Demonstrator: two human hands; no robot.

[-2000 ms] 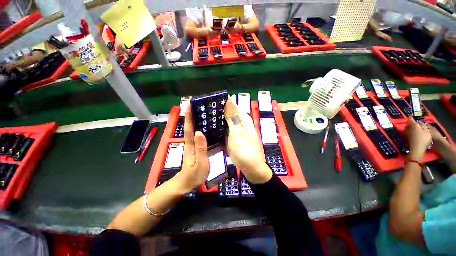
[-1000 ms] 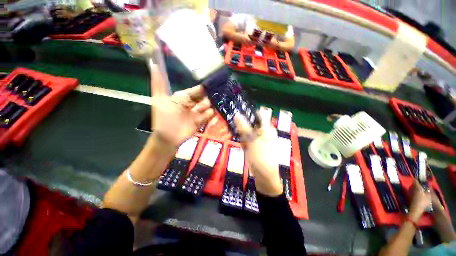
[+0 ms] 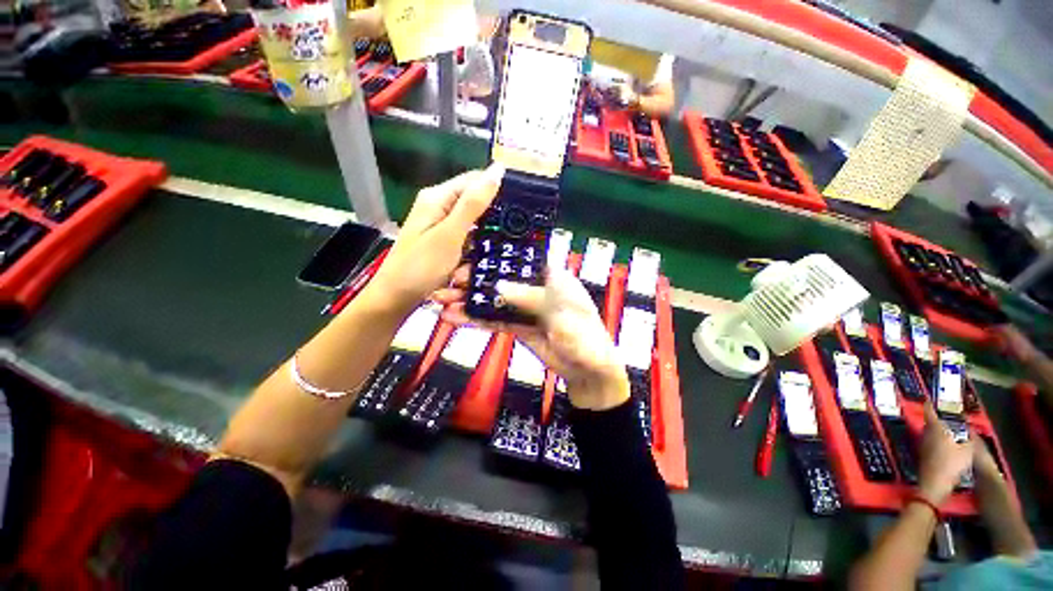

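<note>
An open flip phone is held upright above the tray, its display lit pale and its black keypad facing me. My right hand holds its lower end, with the thumb on the bottom keys. My left hand is at the phone's left side, fingers near the hinge; its grip there is partly hidden. The red tray lies below, holding several open flip phones with pale screens, partly hidden by my hands and forearms.
Left of the tray lie a smartphone and red pens. To the right are a cream fan, red pens and another phone tray with another person's hands. A post with a pen cup stands ahead.
The phone was tilted and keypad-inverted; now it is upright, screen at top. My left hand has moved from apart to beside the phone. The view has shifted.
</note>
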